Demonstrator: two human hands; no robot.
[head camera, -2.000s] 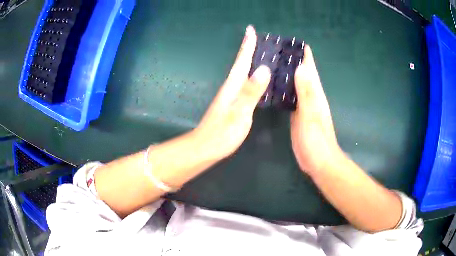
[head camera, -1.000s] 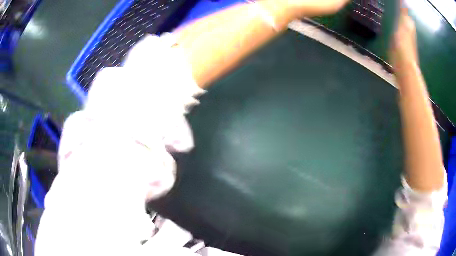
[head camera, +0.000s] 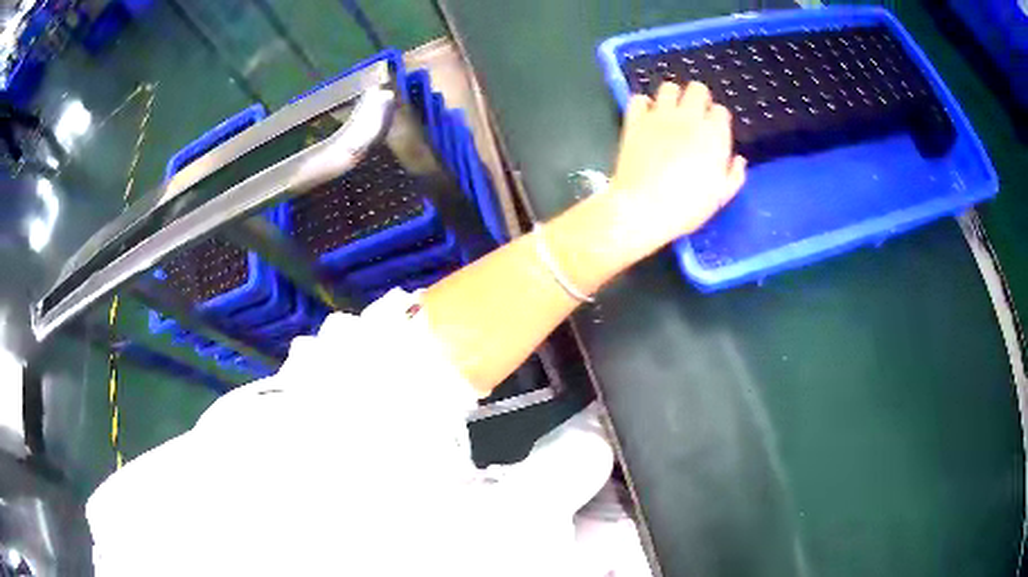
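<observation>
A blue bin (head camera: 840, 254) sits on the green bench at the upper right. Its far part is packed with rows of black power adapters (head camera: 812, 85), pins up; its near part shows bare blue floor. My left hand (head camera: 676, 163) reaches over the bin's left end. Its curled fingertips are at the left edge of the adapter rows and the thumb points right over the bare floor. The hand hides what is under it, so I cannot tell if it grips an adapter. My right hand is not in view.
Stacked blue bins with black adapters (head camera: 355, 203) stand beside the bench at left. A shiny grey metal frame (head camera: 226, 186) crosses in front of them. Yellow-black tape (head camera: 114, 383) marks the green floor. The bench edge (head camera: 614, 423) runs down the middle.
The view has swung left. The adapter block held between both hands two seconds ago is out of view. My left hand is now at the filled bin; my right hand has left the picture.
</observation>
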